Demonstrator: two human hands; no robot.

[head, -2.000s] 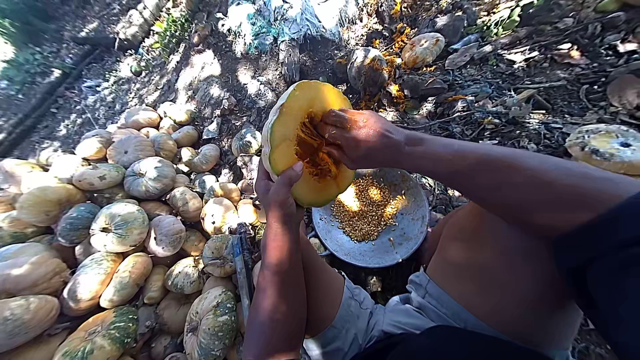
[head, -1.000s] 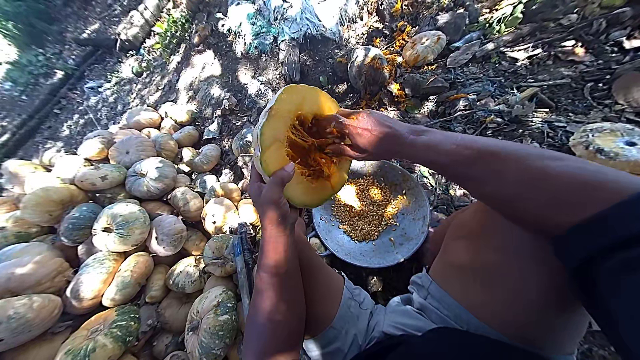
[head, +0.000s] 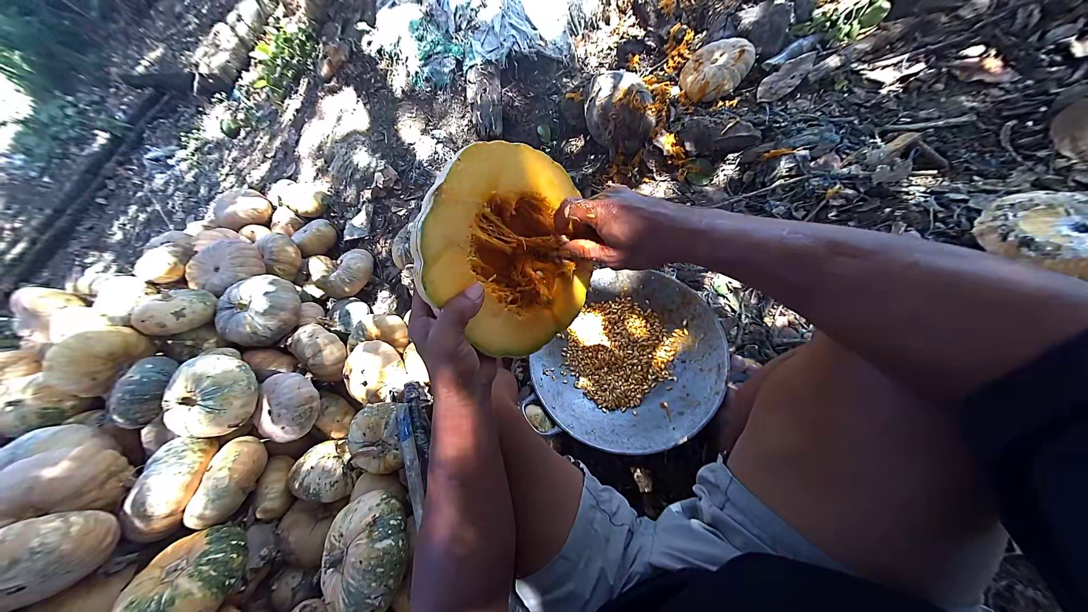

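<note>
My left hand (head: 452,336) grips the lower left edge of a halved pumpkin (head: 450,229), its thumb on the cut yellow face. The cut side is turned up toward me, with stringy orange pulp (head: 518,255) in its hollow. At the right edge of that hollow, my right hand (head: 616,228) has its fingers bent against the pulp; whether they pinch any of it is unclear. Below the pumpkin half, a round metal pan (head: 629,433) holds a heap of pumpkin seeds (head: 620,353) between my legs.
A large pile of whole pumpkins (head: 211,395) covers the ground at left. A long narrow tool (head: 412,450) stands beside my left forearm. Farther off lie a pumpkin (head: 716,70) and scattered orange pulp (head: 677,51). Another pumpkin piece (head: 1037,228) rests at right among dry leaves.
My right hand has shifted from the middle of the pulp to its right edge. The pumpkin half has turned a little in my left hand.
</note>
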